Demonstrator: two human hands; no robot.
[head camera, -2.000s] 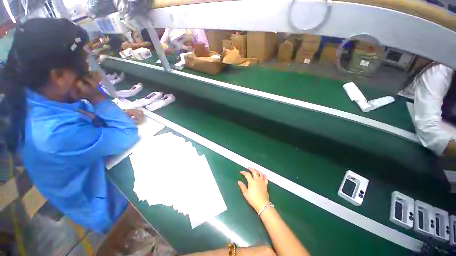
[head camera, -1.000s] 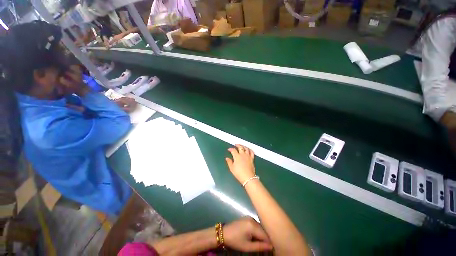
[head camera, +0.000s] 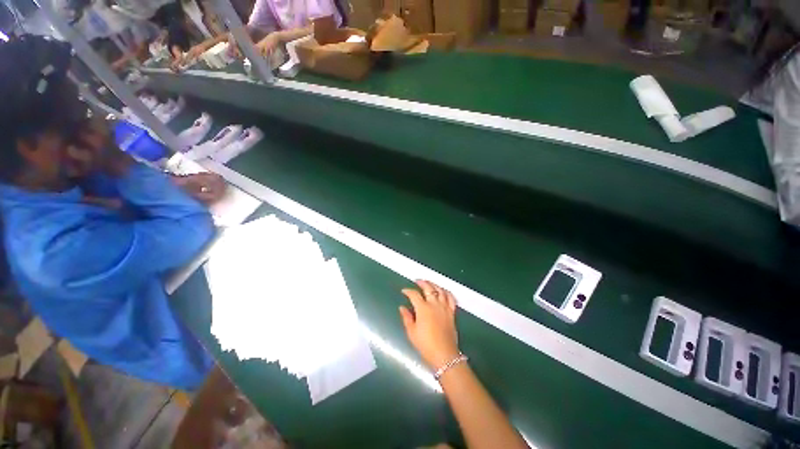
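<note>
My right hand (head camera: 430, 320), with a thin bracelet at the wrist, rests palm down at the near edge of the pale line edge strip (head camera: 526, 329). It is empty, with the thumb apart from the fingers. My left hand is out of the picture. A bright stack of white wrapping sheets (head camera: 276, 294) lies fanned out to the left of my hand, overexposed, with jagged edges. One white device (head camera: 567, 288) with a dark window lies alone beyond the strip. Several more devices (head camera: 671, 337) stand in a row to its right, the last cut off by the edge.
A person in blue (head camera: 96, 237) sits at the left, an arm over a white board (head camera: 237, 207). Wrapped units (head camera: 239, 146) lie beyond. Two white tubes (head camera: 667, 110) lie on the far green surface, near a white-sleeved person at right. An open carton (head camera: 338, 57) is at the back.
My left forearm and fist, seen crossing near the bottom one second ago, are gone from view. The view has shifted slightly. My right hand stays at the strip.
</note>
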